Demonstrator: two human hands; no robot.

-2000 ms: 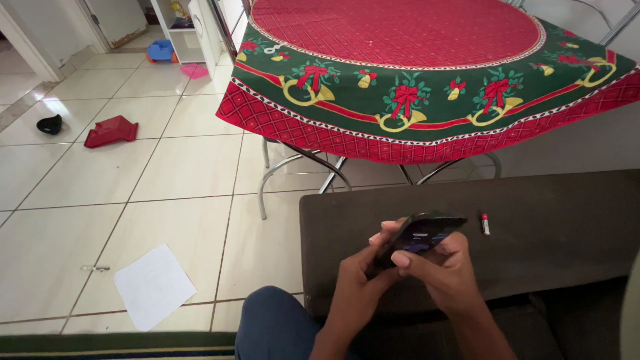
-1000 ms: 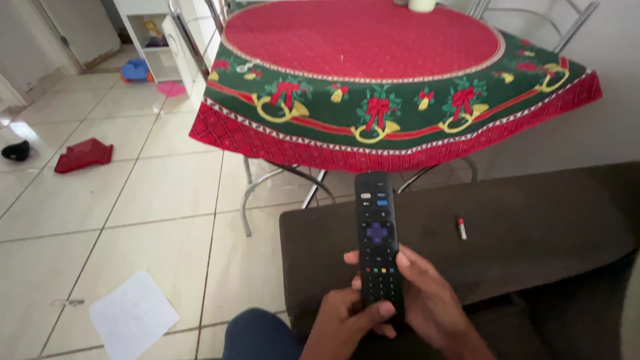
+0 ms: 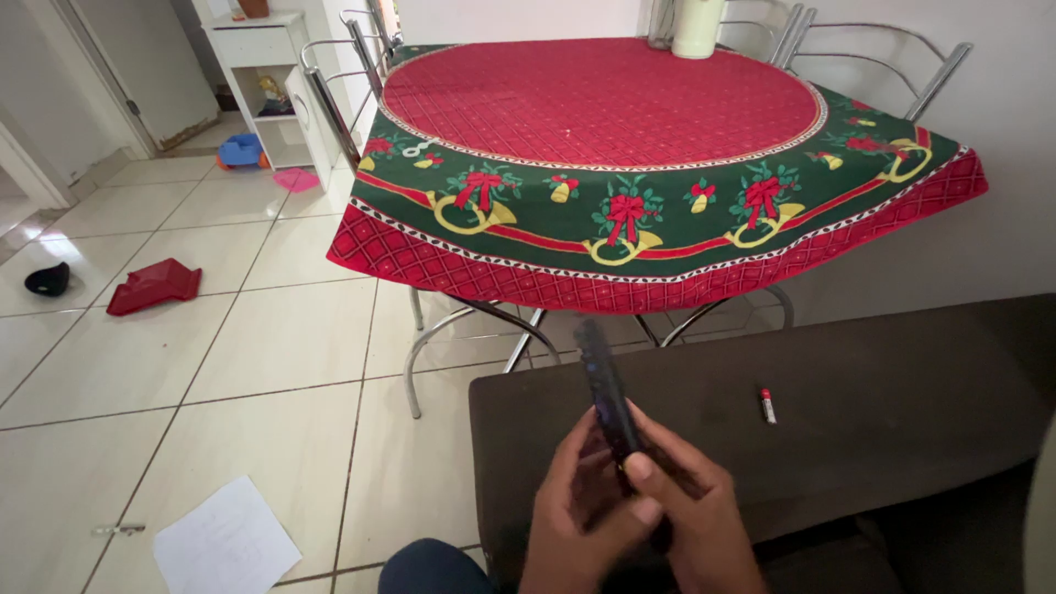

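A black remote control (image 3: 609, 396), blurred and seen nearly edge-on, stands tilted between my two hands. My left hand (image 3: 573, 503) holds its left side and lower part. On the right side, my right hand (image 3: 689, 495) grips it, with the thumb across the lower part. The lower end is hidden by the fingers. To the right, a small red and white battery (image 3: 768, 407) lies on the dark brown sofa seat (image 3: 891, 379).
A table with a red and green Christmas tablecloth (image 3: 610, 107) stands ahead, with metal chairs (image 3: 883, 49) behind. On the tiled floor are a white paper sheet (image 3: 227, 540), a red plastic piece (image 3: 155, 286), a black object (image 3: 48, 280) and a blue toy (image 3: 242, 152).
The remote control showed its button face a second ago and is now turned nearly edge-on. Both hands have stayed on it.
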